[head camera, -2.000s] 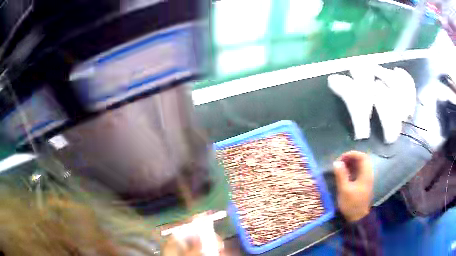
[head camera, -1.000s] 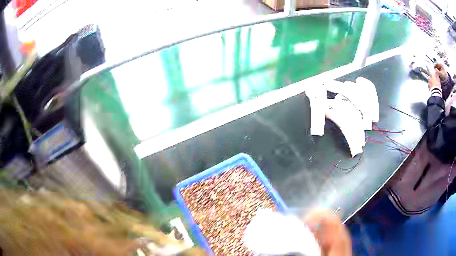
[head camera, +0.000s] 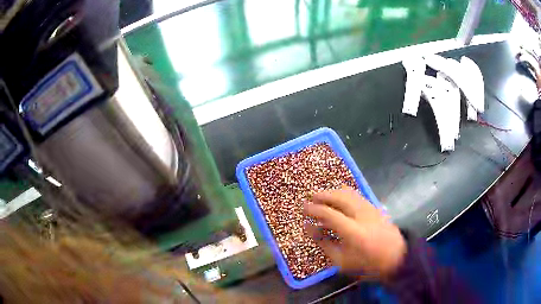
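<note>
A blue tray full of small copper-coloured parts sits on the bench. My right hand is over the tray's lower right part, its fingers pointing left at the parts; it is blurred, and whether it holds a part cannot be told. My left hand is not visible. The pneumatic press stands left of the tray, with its light metal fixture plate near the tray's left side. Several white plastic housings lie in a group at the right.
A green conveyor with white edging runs behind the bench. Thin dark and red wires lie by the housings. A person's clothing shows at the right edge. A blurred brown mass covers the lower left.
One second ago my right hand was at the tray's lower edge beside a white housing; now it is over the copper parts and that housing is gone from it. The view has shifted.
</note>
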